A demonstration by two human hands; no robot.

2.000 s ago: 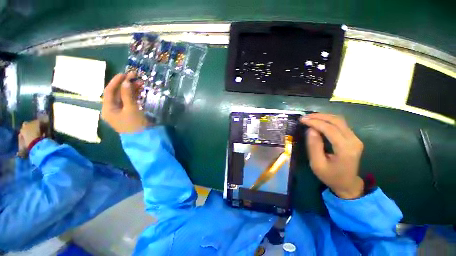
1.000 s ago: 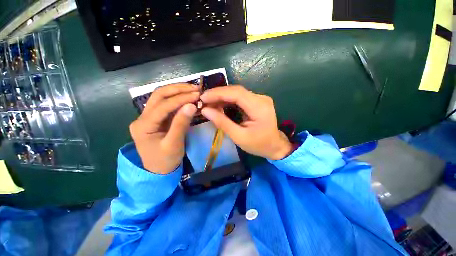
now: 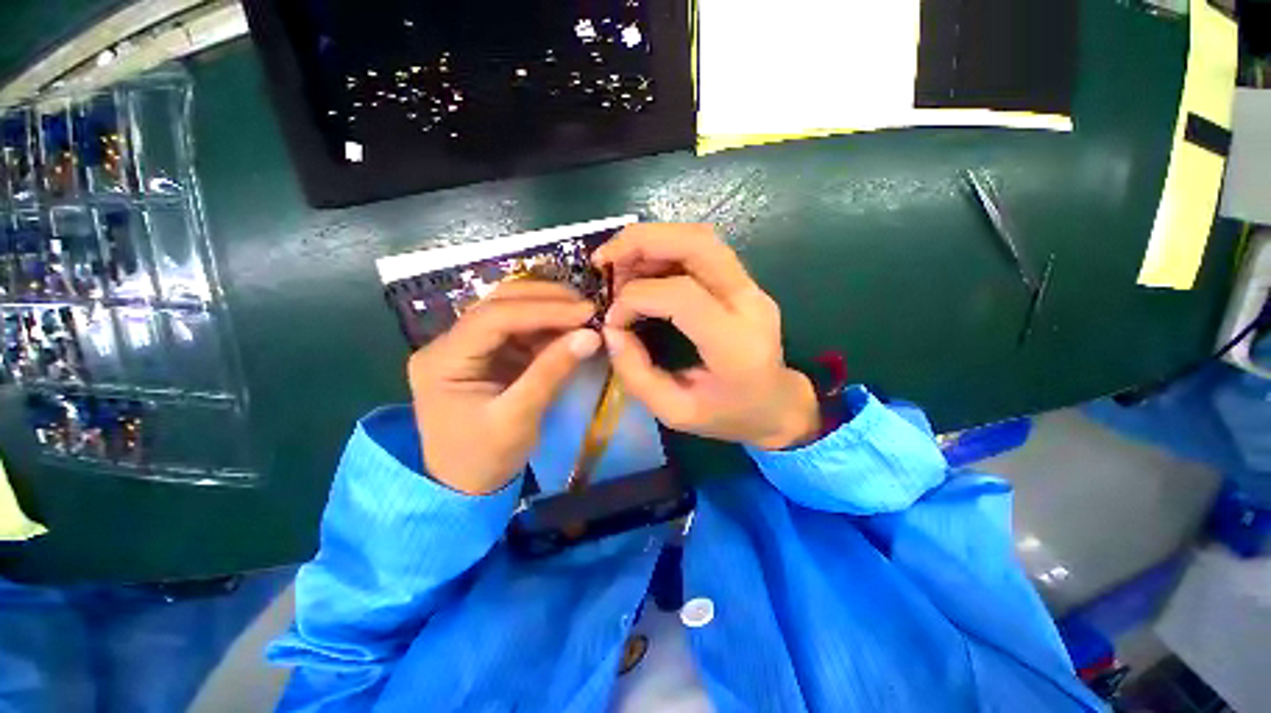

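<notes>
An open-backed tablet (image 3: pixel 613 499) with a white top edge lies in front of me, its lower end near my smock. An orange ribbon cable (image 3: pixel 599 432) runs over its silver area. My left hand (image 3: pixel 495 376) and my right hand (image 3: pixel 711 334) meet over the tablet's upper part, fingertips nearly touching. Between the fingertips is a tiny dark part (image 3: pixel 602 298), partly hidden by the fingers. The thumb and fingers of both hands pinch at it. Part of the mainboard (image 3: pixel 460 290) shows left of the hands; the rest is covered.
A clear compartment tray (image 3: pixel 209 334) with small parts is at the left. A black mat (image 3: pixel 488 153) with tiny pale pieces lies at the back. A white sheet (image 3: pixel 809 70) with a black strip is beside it. Tweezers (image 3: pixel 998 220) and a yellow strip sheet (image 3: pixel 1178 209) lie right.
The view has swung right since the oldest frame. My left hand has left the compartment tray and joined my right hand over the tablet. Since one second ago, the fingertips have shifted slightly.
</notes>
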